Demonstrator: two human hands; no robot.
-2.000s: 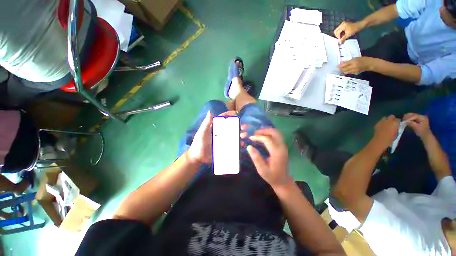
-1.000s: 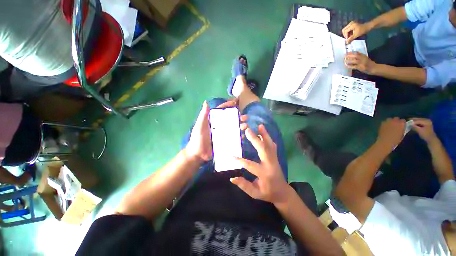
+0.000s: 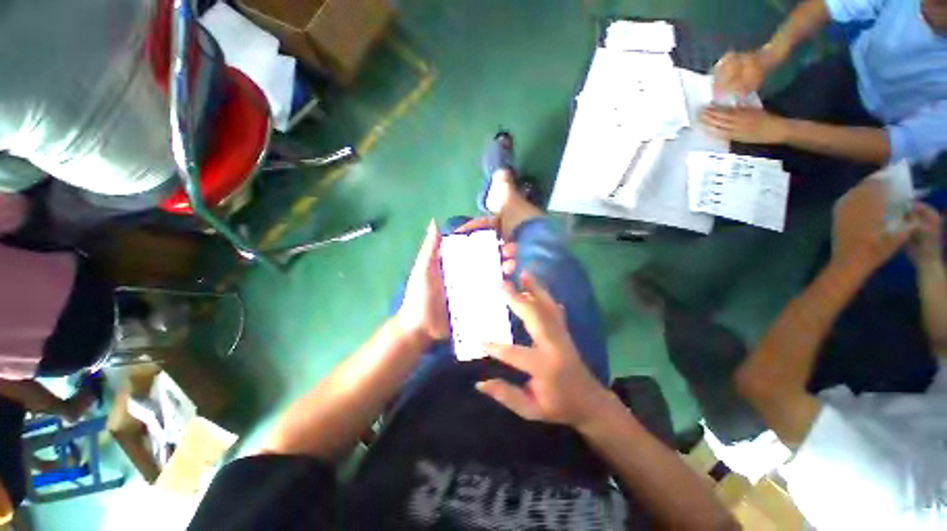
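Note:
A smartphone (image 3: pixel 476 294) with a glowing white screen is upright over my lap. My left hand (image 3: pixel 424 288) holds it, with the palm along its left edge and fingertips showing at its right edge. My right hand (image 3: pixel 545 363) is at the phone's lower right, fingers apart and bent, a fingertip at or just over the lower screen. It holds nothing. The text on the screen is too blurred to read.
At the upper right, a low black crate table bears a white board (image 3: pixel 571 176), leaflet sheets (image 3: pixel 737 189) and a white bundle (image 3: pixel 631 171). Two people there handle paper. A red chair (image 3: pixel 237 135) with chrome legs is at the left, near open cardboard boxes (image 3: pixel 312 31).
My right hand has come down to the lower part of the phone screen. The white-shirted person's hands have moved up with the paper. The view has shifted slightly.

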